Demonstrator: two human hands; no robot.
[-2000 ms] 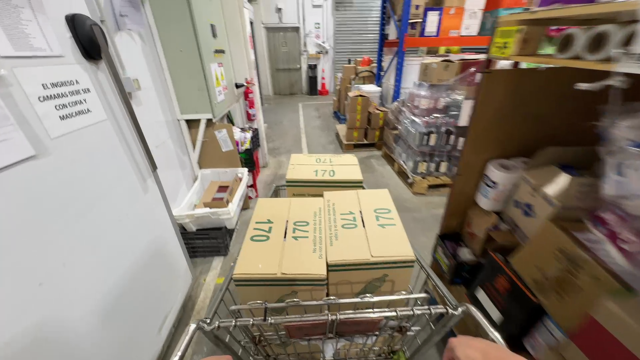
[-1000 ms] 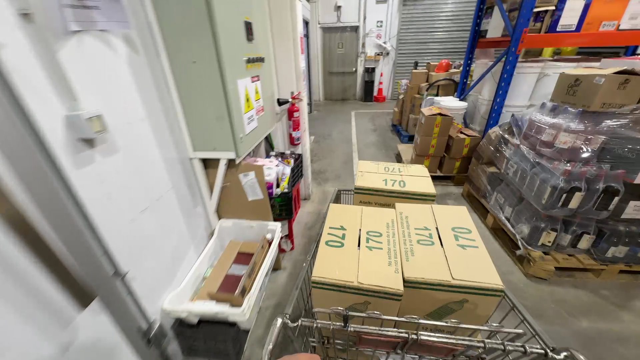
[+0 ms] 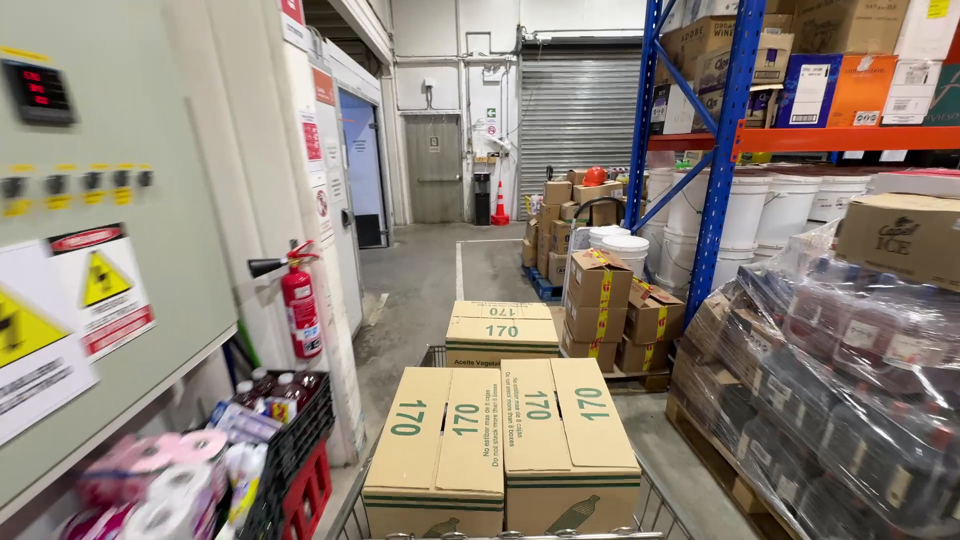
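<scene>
Neither my left hand nor my right hand shows in the head view now. At the bottom middle is a wire shopping cart, its near rim cut off by the lower edge. Two closed cardboard boxes stand side by side in it, a left box and a right box, both with green print and a bottle drawing. A third cardboard box of the same kind sits beyond them at the cart's front. The cart's handle is out of view.
On the left are an electrical cabinet, a fire extinguisher and a black crate with bottles. At right stand a wrapped pallet load, a blue rack upright and stacked cartons. A traffic cone stands ahead near the roller shutter.
The cart with its boxes has advanced along the aisle, and the view with it. The white bin at left has left the view. Fingers seen at the cart's near end earlier are out of frame.
</scene>
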